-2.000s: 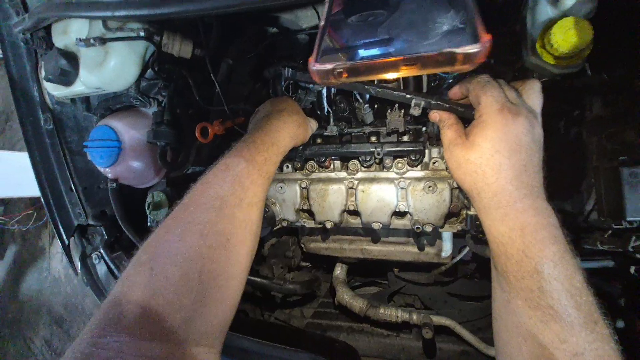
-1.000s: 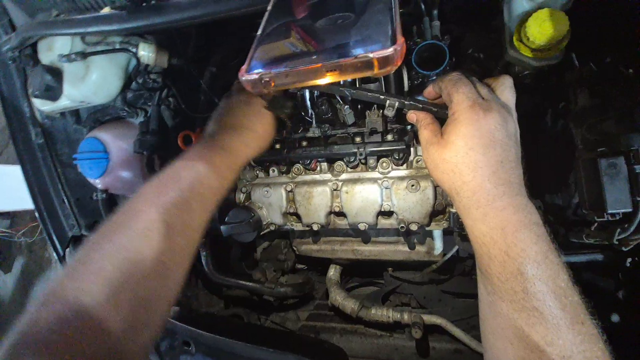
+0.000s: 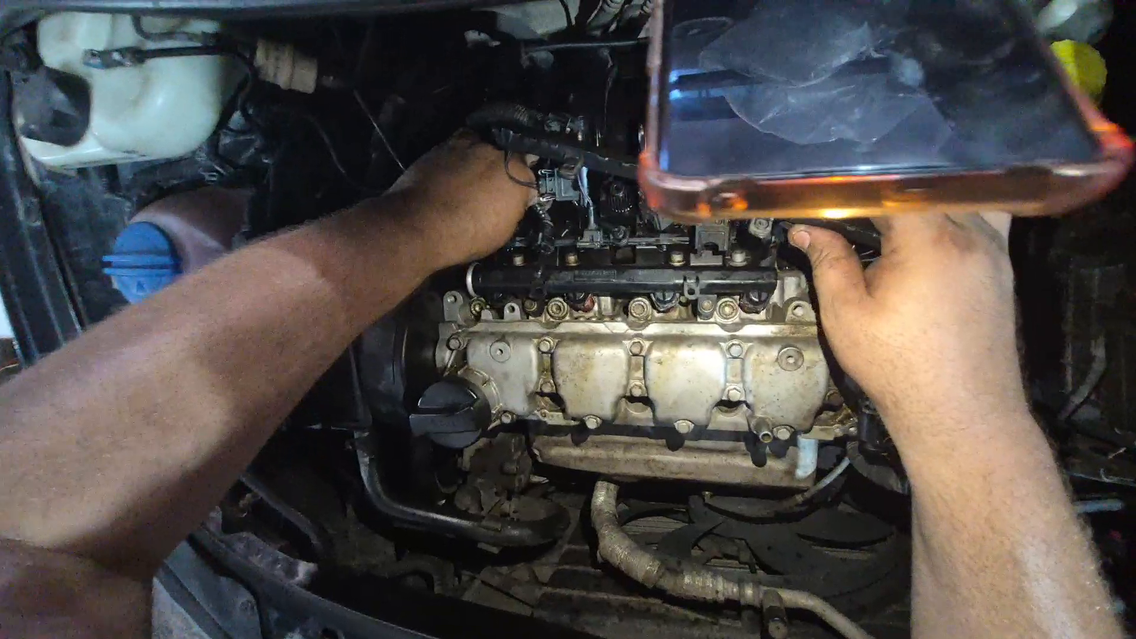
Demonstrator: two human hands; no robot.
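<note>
My left hand (image 3: 475, 200) reaches in at the left end of a black sheathed wiring harness (image 3: 577, 153), its fingertips hidden behind the hand's back and beside a grey electrical connector (image 3: 559, 185). My right hand (image 3: 932, 311) is on the harness's right part, thumb at the front, fingers partly hidden by a phone in a clear orange-edged case (image 3: 879, 191). Below the harness run a black fuel rail (image 3: 621, 281) and the metal valve cover (image 3: 599, 382), which has a black oil filler cap (image 3: 451, 413) at its left end.
A blue-capped reservoir (image 3: 142, 262) and a whitish plastic tank (image 3: 124, 89) stand at the left. A yellow cap (image 3: 1078, 71) shows at the upper right, partly behind the phone. A wrapped hose (image 3: 639, 555) crosses the fan area in front of the engine.
My left hand was blurred in motion at the upper left of the engine one second ago; now it is at the harness's left end. The view has shifted, and the phone appears farther right.
</note>
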